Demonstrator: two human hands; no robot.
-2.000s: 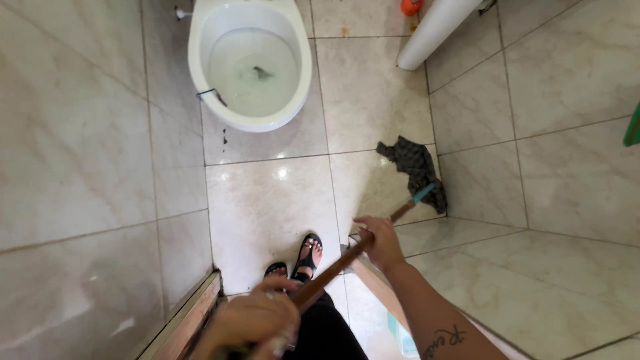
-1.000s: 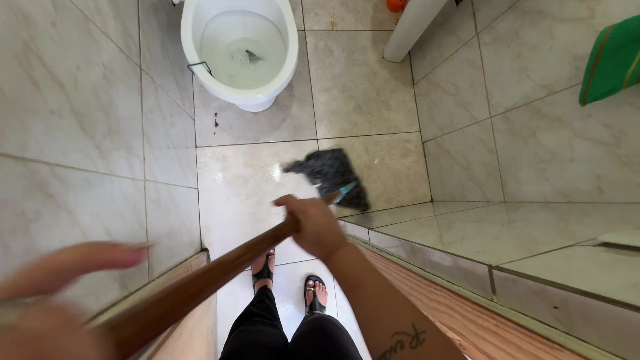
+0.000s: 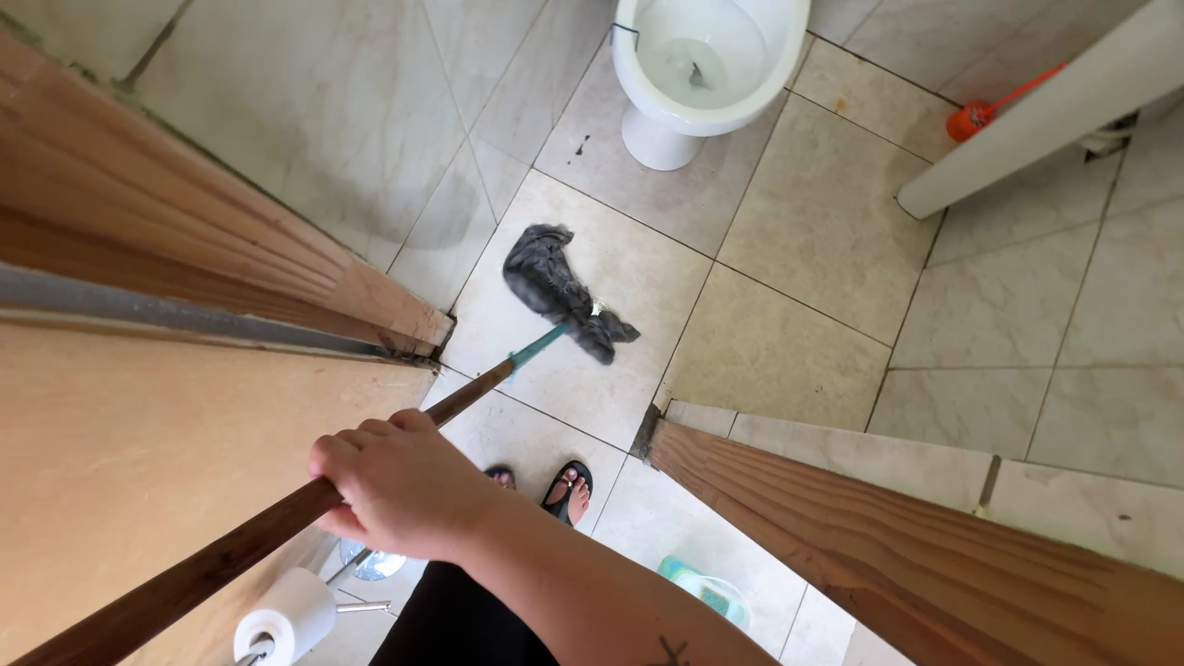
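Observation:
My right hand (image 3: 398, 486) is closed around the brown wooden pole (image 3: 245, 546), partway along it. The pole runs from the lower left corner up to a teal socket (image 3: 536, 350) at its far end. That end meets a dark grey cloth (image 3: 552, 282), which lies bunched on the light floor tiles in front of the toilet (image 3: 671, 120). The cloth hides the tool's head. My left hand is out of the frame.
Wooden door-frame posts stand at left (image 3: 231, 222) and right (image 3: 832, 536). A toilet-paper roll (image 3: 294, 612) is at lower left, a teal-and-clear container (image 3: 708, 592) on the floor below. An orange object (image 3: 969, 120) sits behind a white pipe (image 3: 1027, 111). My sandalled feet (image 3: 569, 490) are near the cloth.
The cloth has moved left across the tiles, from beside the right wall to in front of the left door post. My left hand has left the view. The view has turned and shifted.

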